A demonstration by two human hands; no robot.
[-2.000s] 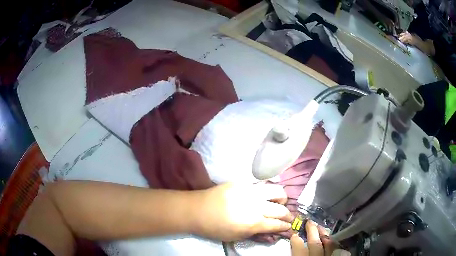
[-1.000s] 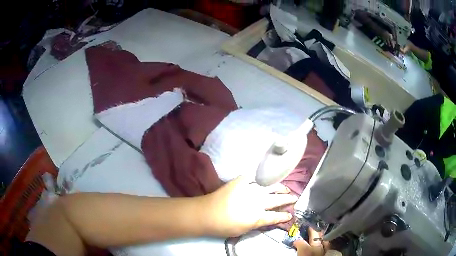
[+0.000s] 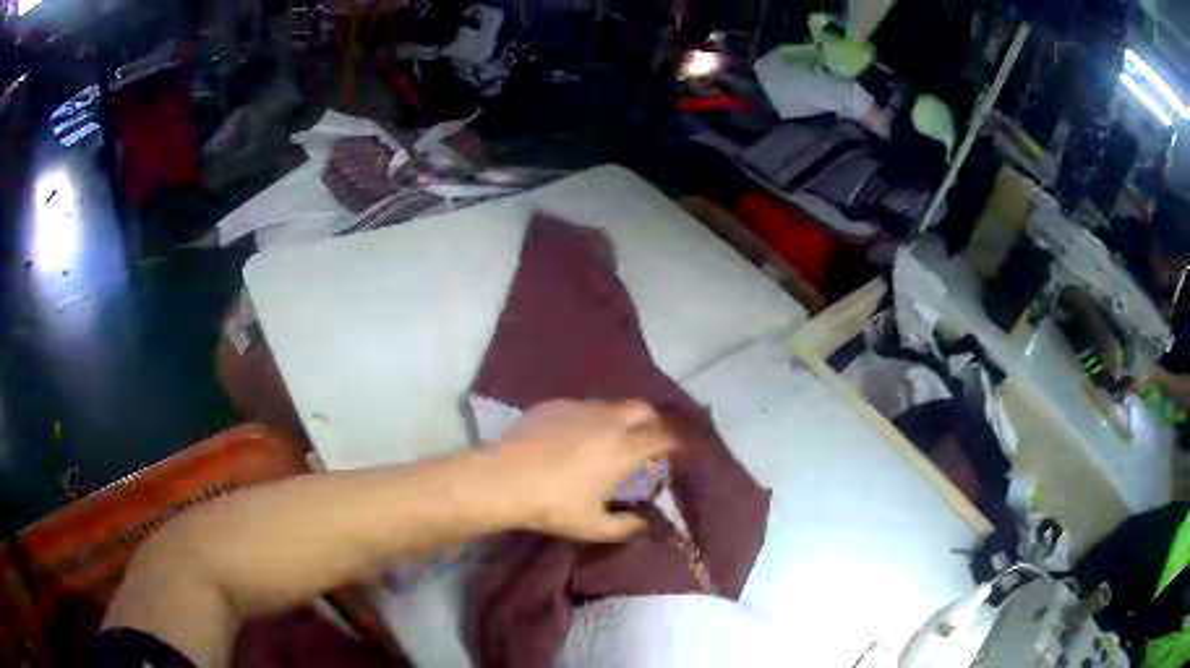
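Note:
The maroon lining fabric (image 3: pixel 574 313) lies across the white sewing table, its narrow end pointing to the back. A white-backed part (image 3: pixel 666 633) joins it at the bottom edge of the picture. My left hand (image 3: pixel 587 463) is over the middle of the cloth, slightly blurred, with its fingers curled on a fold; a frayed, flecked edge shows beside the fingertips. My right hand is not in view. The sewing machine head (image 3: pixel 1011 633) is cut off at the bottom right, and its needle area is out of the picture.
An orange basket (image 3: pixel 157 502) stands at the left beside the table (image 3: pixel 379 339). White and tweed pieces (image 3: pixel 379 176) lie at the table's far left corner. A wood-edged trough (image 3: pixel 900 437) with scraps runs along the right. Another machine (image 3: pixel 1096 281) stands beyond it.
The view has swung left and up. My left hand has left the needle area and moved onto the cloth farther along. My right hand and the lamp have gone out of view.

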